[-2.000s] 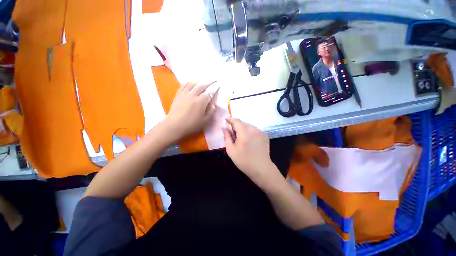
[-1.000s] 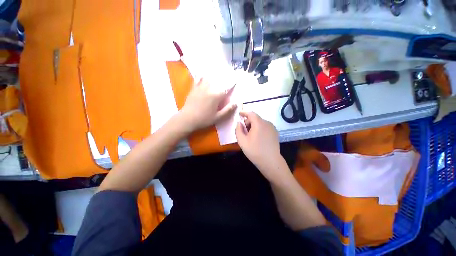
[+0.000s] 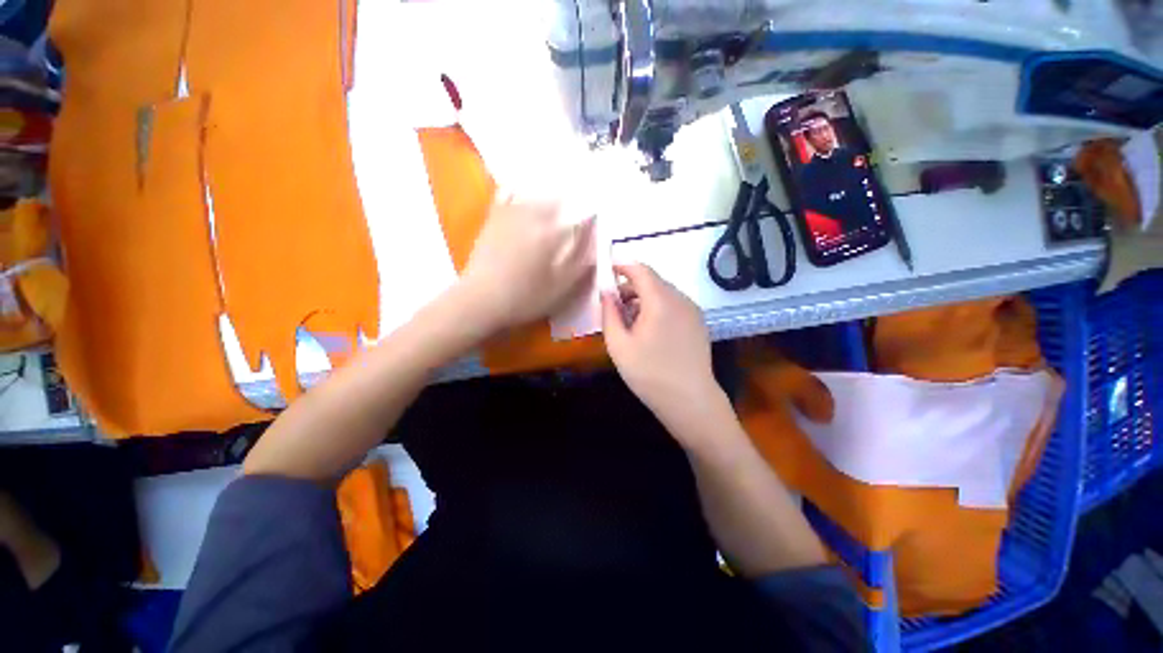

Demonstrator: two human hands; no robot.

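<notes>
A pale piece lies over an orange piece at the table edge, in front of the sewing machine. My left hand rests on the pale piece, fingers partly washed out by the lamp glow; whether it grips or only presses cannot be told. My right hand pinches the right edge of the pale piece, where a narrow strip stands folded up. The presser foot area is just above the hands, and the needle is lost in glare.
Large orange panels cover the table at left. Black-handled shears, a smartphone, a thin tool and a switch box lie to the right. A blue basket holds orange and pale pieces beside my lap. A person's arm shows at lower left.
The pale piece has moved up toward the machine, and its right edge now stands folded between my hands. My right hand has shifted slightly up with it. The phone picture has changed.
</notes>
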